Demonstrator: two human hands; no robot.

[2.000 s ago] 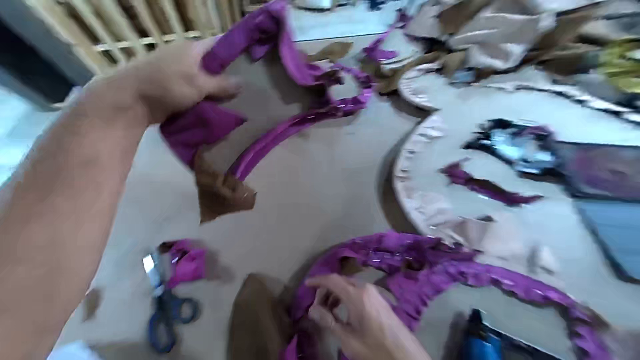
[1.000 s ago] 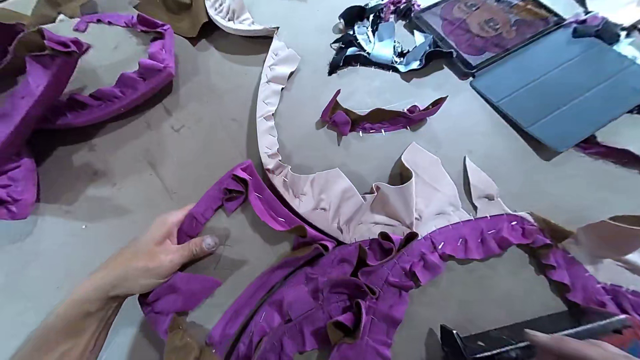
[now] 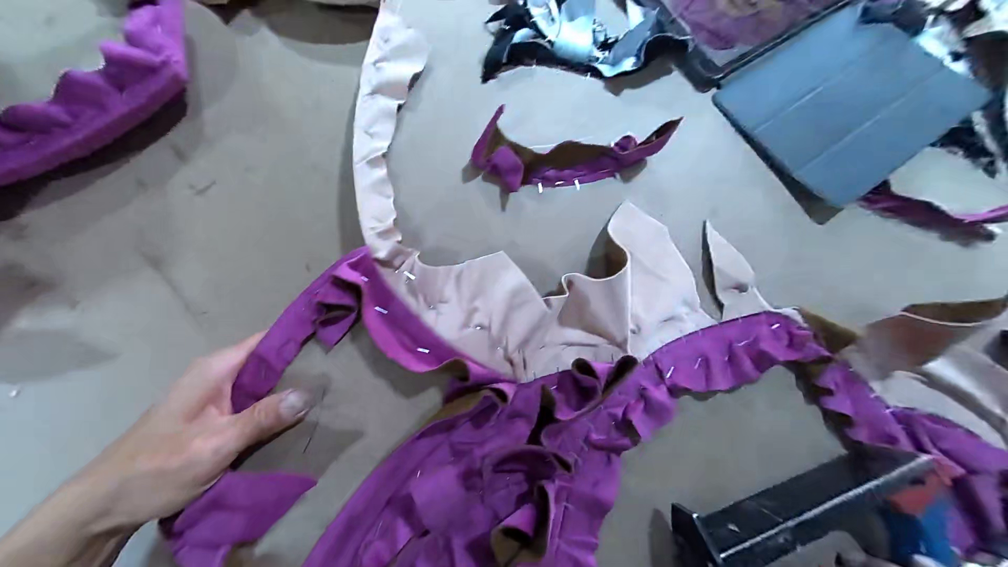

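My left hand (image 3: 197, 429) grips a purple fabric strip (image 3: 276, 346) between thumb and fingers at lower left. That strip joins a ruffled purple piece (image 3: 472, 480) with small pale staples or pins along its edges. Pale pink fabric (image 3: 480, 299) curves along its upper side. At lower right, my right hand (image 3: 827, 549), blurred and mostly cut off by the frame, holds a black stapler-like tool (image 3: 803, 504) with red and blue parts. Its tip is near the purple ruffle on the right. A separate small purple strip (image 3: 575, 165) lies above the pink fabric.
A blue-grey folding cover (image 3: 850, 102) and a tablet (image 3: 748, 24) lie at upper right. Black and light-blue fabric (image 3: 583, 39) is beside them. Another purple ruffled strip (image 3: 94, 110) lies at upper left, and pink fabric (image 3: 937, 346) on the right.
My left hand has left the upper-left purple piece and now holds the lower strip. My right hand has moved from the purple ruffle to the black tool. The view has shifted right.
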